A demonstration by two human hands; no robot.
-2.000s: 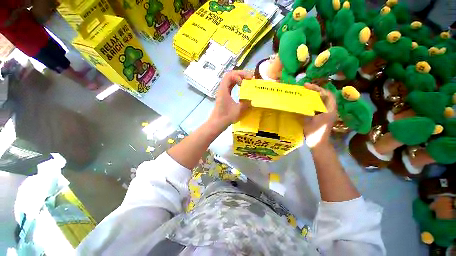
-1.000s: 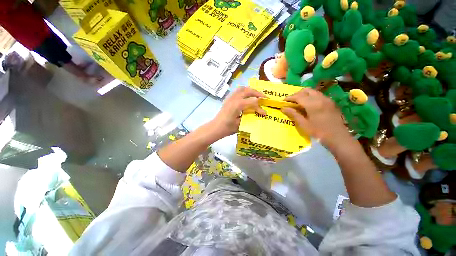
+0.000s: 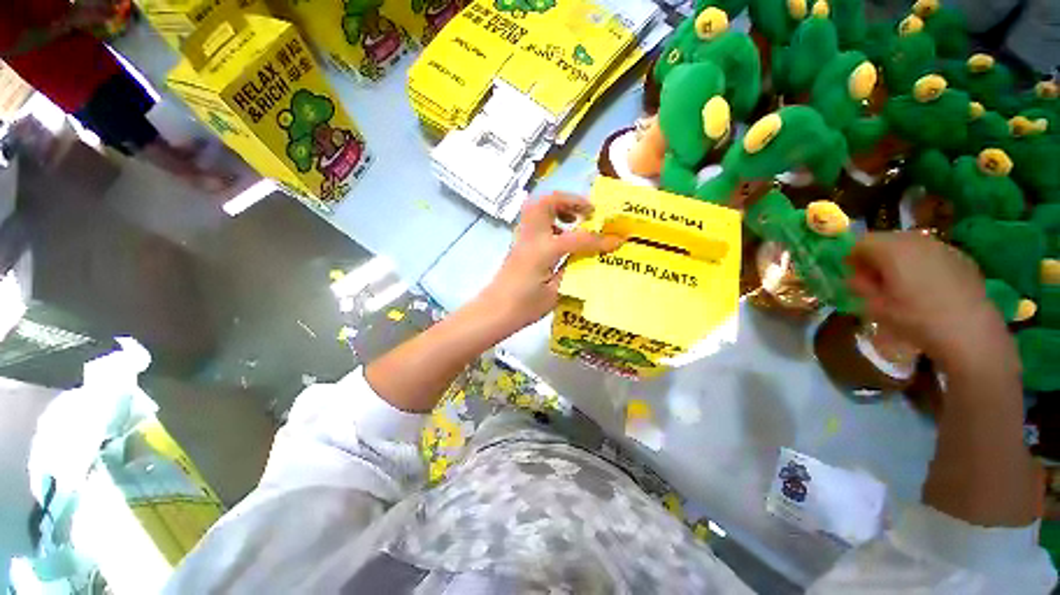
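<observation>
A yellow gable box (image 3: 651,296) stands upright in front of me, its slotted handle panels folded over the top and reading "SUPER PLANTS". My left hand (image 3: 546,256) holds the handle panels at their left edge. My right hand (image 3: 924,291), slightly blurred, is right of the box with its fingers closed on the green leafy top of a plush plant toy (image 3: 814,250). The toy's trunk is partly hidden behind the leaves and the box.
More plush toys (image 3: 982,291) crowd the right. Flat box blanks (image 3: 517,58) are stacked beyond the box. Closed boxes (image 3: 273,105) stand at upper left. A white card with cartoon print (image 3: 825,494) lies at lower right. A person in red (image 3: 70,58) is at upper left. Paper scraps lie on the floor.
The handle panels have come together and folded over the top. My right hand has let go of the box and moved right to the plush toy. My left hand stays on the box.
</observation>
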